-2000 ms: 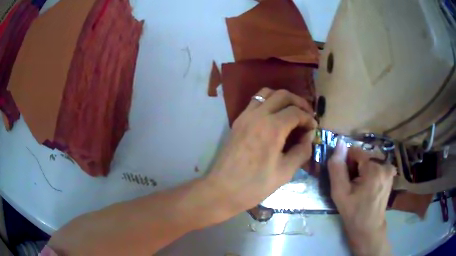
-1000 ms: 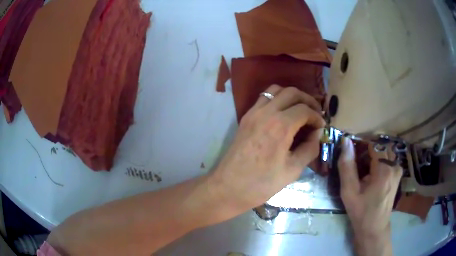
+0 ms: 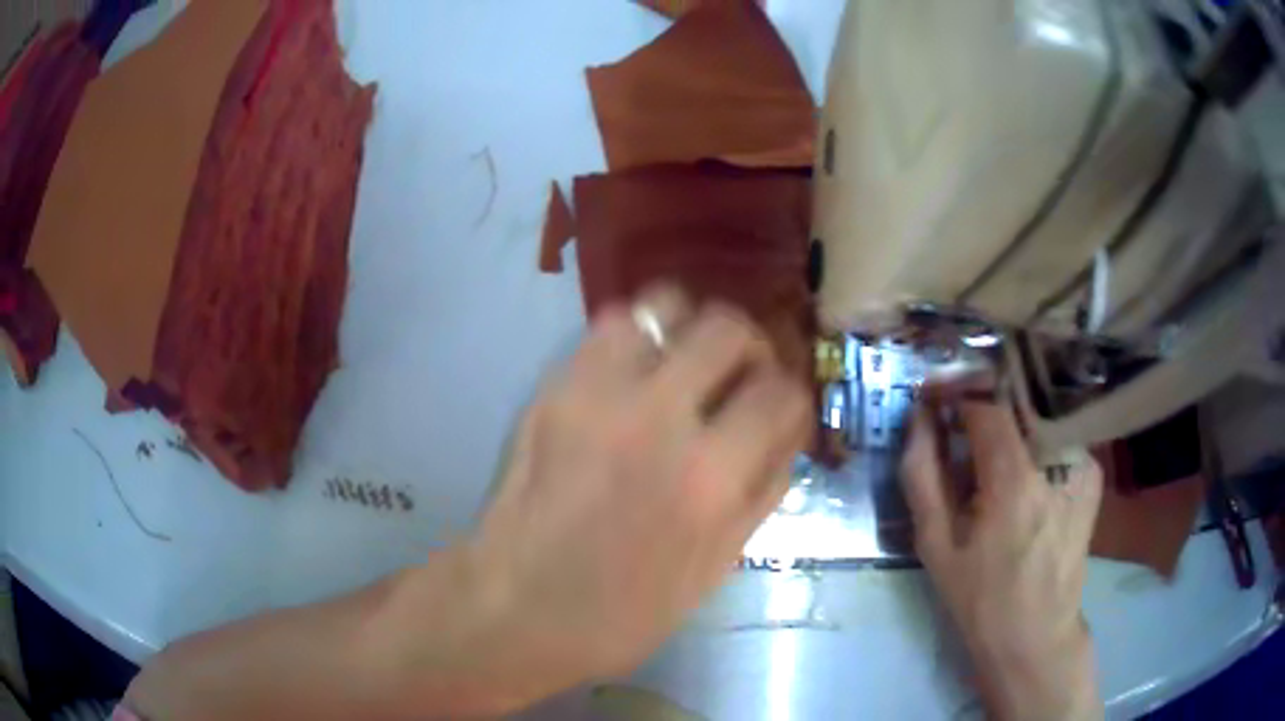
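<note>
A dark rust-brown panel (image 3: 677, 233) lies left of the presser foot (image 3: 834, 402) under the cream sewing machine head (image 3: 972, 155). My left hand (image 3: 648, 465), with a ring, is blurred; its curled fingers are over the panel's near edge, left of the foot. Its fingertips are unclear, so a grip on the cloth cannot be told. My right hand (image 3: 1001, 521) is right of the foot with thumb and fingers bent inward. A dark area shows between them; whether it is cloth or shadow is unclear. The shiny needle plate (image 3: 810, 528) shows between my hands.
A thick brown and red bundle (image 3: 261, 268) lies left, with another (image 3: 35, 169) at the far-left edge. A lighter brown panel (image 3: 705, 92) and small scrap (image 3: 555, 228) lie behind. Another brown piece (image 3: 1149, 524) and a black phone (image 3: 1167, 448) are right. Thread ends (image 3: 120, 486) lie left.
My left hand has drawn back from the foot, toward the left and nearer me. My right hand has stayed near the foot's right side. The view has shifted, showing more of the machine.
</note>
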